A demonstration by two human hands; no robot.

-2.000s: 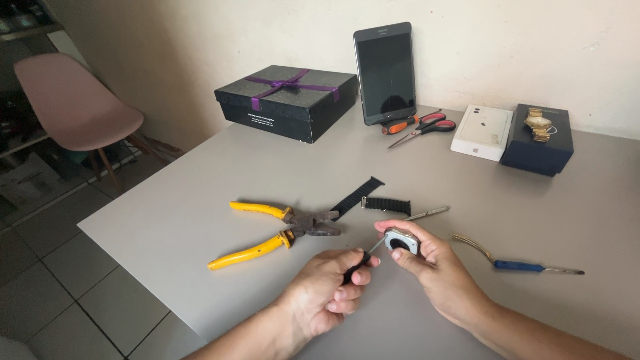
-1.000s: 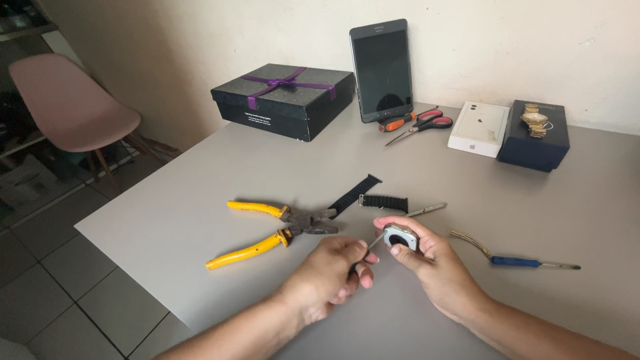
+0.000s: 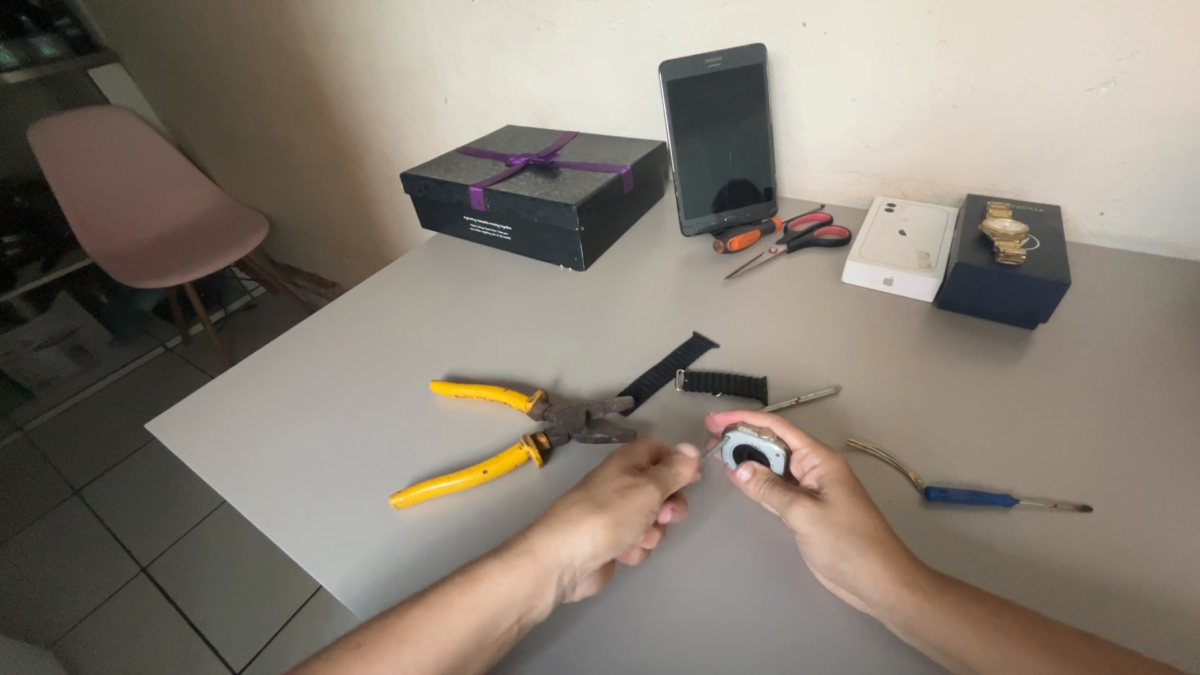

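Note:
My right hand (image 3: 825, 497) holds a smartwatch case (image 3: 753, 450) between thumb and fingers, its round dark back facing up. In my left hand (image 3: 623, 511) is a thin screwdriver (image 3: 715, 447), whose metal shaft reaches the left edge of the case; its handle is hidden by my fingers. Just beyond lie two black watch band pieces, one straight (image 3: 668, 373) and one curved with a metal buckle (image 3: 722, 385). A slim metal tool (image 3: 802, 398) lies behind the watch. To the left, combination pliers (image 3: 487, 469) with yellow handles rest with jaws apart.
Right of my hands are tweezers (image 3: 889, 459) and a blue-handled screwdriver (image 3: 970, 497). Along the wall stand a ribboned black box (image 3: 572, 220), a tablet (image 3: 720, 141), an orange screwdriver (image 3: 747, 235), scissors (image 3: 816, 232), a white phone box (image 3: 902, 244) and a dark box (image 3: 1003, 281) bearing a gold watch (image 3: 1006, 230).
My left hand's grip on the screwdriver has shifted; its black handle showed two seconds ago and is now covered. My right hand keeps holding the watch case in much the same place.

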